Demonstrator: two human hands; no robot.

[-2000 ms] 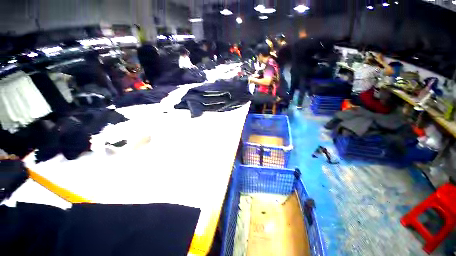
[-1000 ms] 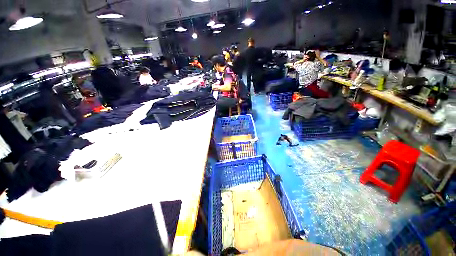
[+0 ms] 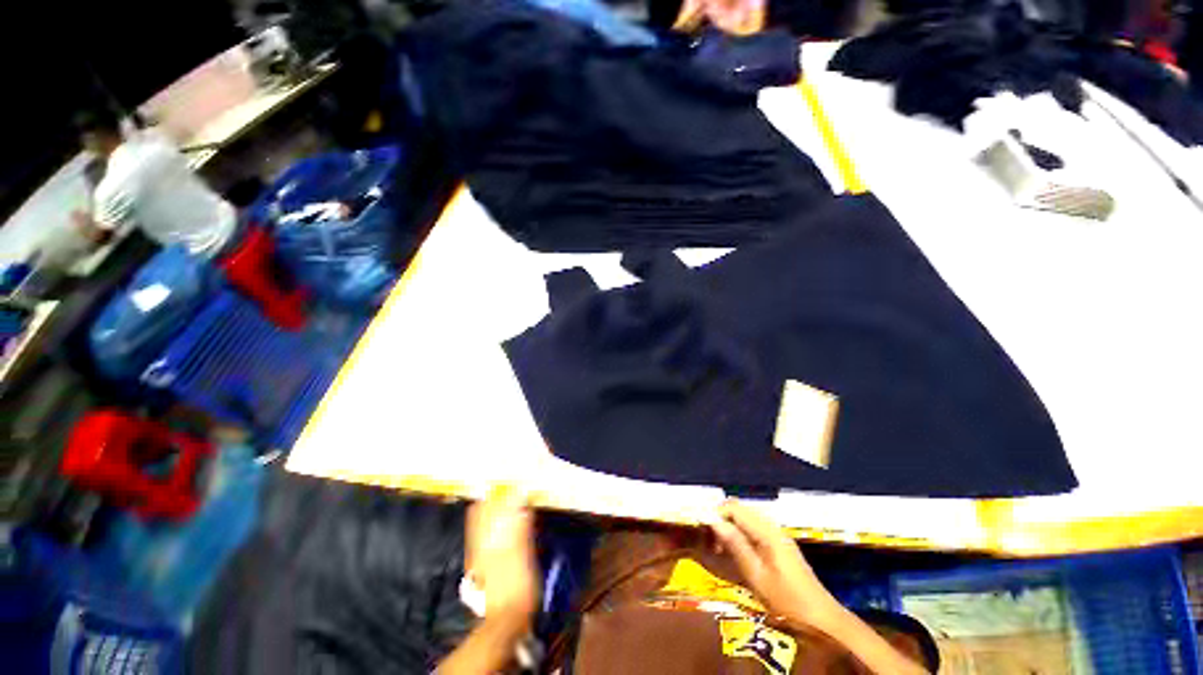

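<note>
A dark cut garment piece (image 3: 858, 330) lies on the white tabletop, partly creased on its left side. A cream card template (image 3: 806, 423) lies on it, right of centre. My left hand (image 3: 504, 554) is blurred at the table's near edge, with a small white patch at its wrist. My right hand (image 3: 759, 543) is at the same edge farther right, fingers bent together in front of the brown apron (image 3: 660, 633). No held object can be made out in either hand. A thick stack of dark pieces (image 3: 633, 145) lies behind the single piece.
Yellow edging (image 3: 910, 538) runs along the near table edge. A small white basket (image 3: 1042, 185) and more dark cloth (image 3: 976, 53) are farther along. Blue crates stand at lower right (image 3: 1121, 607) and left (image 3: 244, 369), near a red stool (image 3: 132, 455) and a person in white (image 3: 165, 191).
The view has swung from the aisle and crates to the table in front of me. The garment piece and card are now in view. Both hands show at the table edge.
</note>
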